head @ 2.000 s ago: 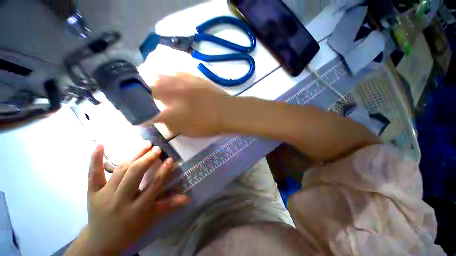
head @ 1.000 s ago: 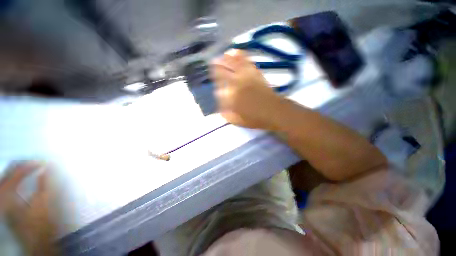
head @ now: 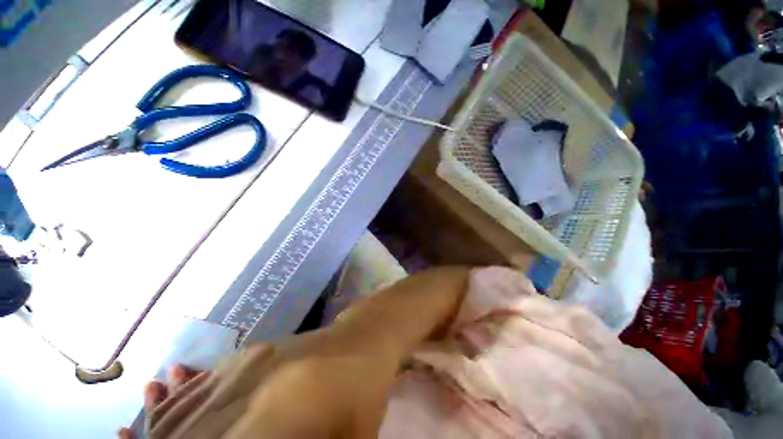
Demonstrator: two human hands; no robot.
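Note:
My right hand (head: 219,399) is at the lower left of the view, blurred, over the table's front edge. Its fingertips point left. A pale grey fabric piece (head: 199,338) lies flat on the edge just beyond the fingers; whether the hand grips it cannot be told. My left hand is not in view. Part of the sewing machine (head: 15,283) shows at the left edge. Blue-handled scissors (head: 137,137) lie on the white machine table (head: 163,214).
A black phone (head: 273,56) with a white cable lies beyond the scissors. Loose grey pieces (head: 451,39) lie at the table's far end. A cream basket (head: 592,257) to the right holds grey and black pieces (head: 528,163). A red bag (head: 678,321) is farther right.
The view has turned to the right. My right hand has left the needle area for the table's front edge. My left hand has gone out of view.

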